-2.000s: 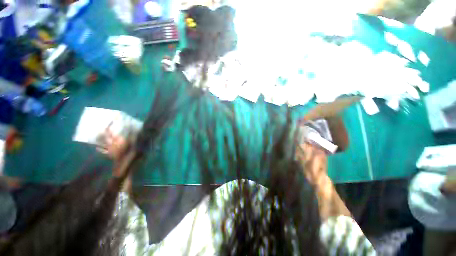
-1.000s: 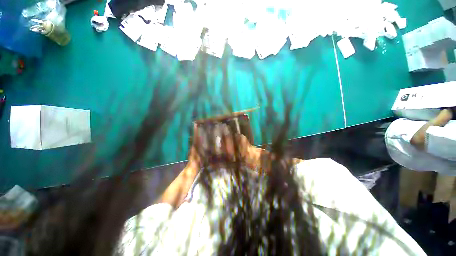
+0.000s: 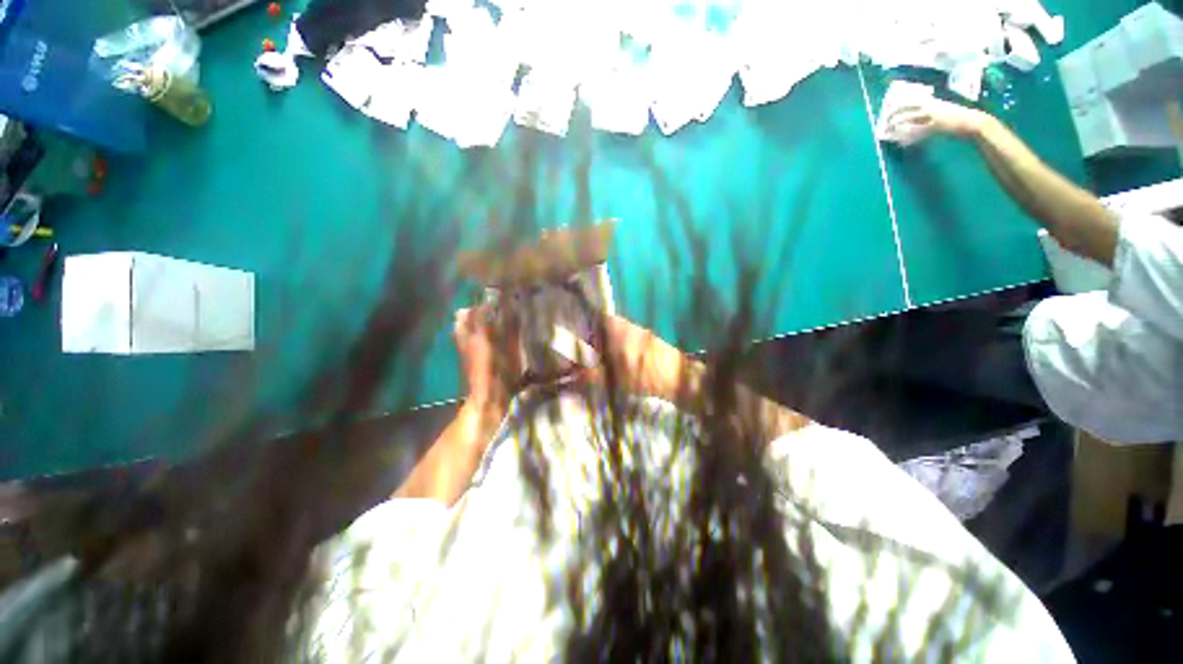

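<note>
An open product box (image 3: 561, 311) is held at the table's near edge, in front of my body. Its brown flap (image 3: 551, 253) stands up on the far side, and greyish shiny contents show inside. My left hand (image 3: 477, 357) grips the box's left side. My right hand (image 3: 638, 361) grips its right side. Dark hair strands hang in front and partly hide the box and my fingers. A closed white product box (image 3: 192, 305) lies on the green table at the left.
White slips (image 3: 675, 65) spread along the far side. Another person's hand (image 3: 937, 119) touches a white piece at the right. White boxes (image 3: 1126, 81) stand far right. A blue bag (image 3: 65, 84) and clear plastic bag (image 3: 158, 65) lie far left. A whitish heap (image 3: 967, 474) is below the table.
Since two seconds ago, the white box at left was released and my left hand joined my right at the open box. Its flap now stands higher. Another person's arm has reached in from the right.
</note>
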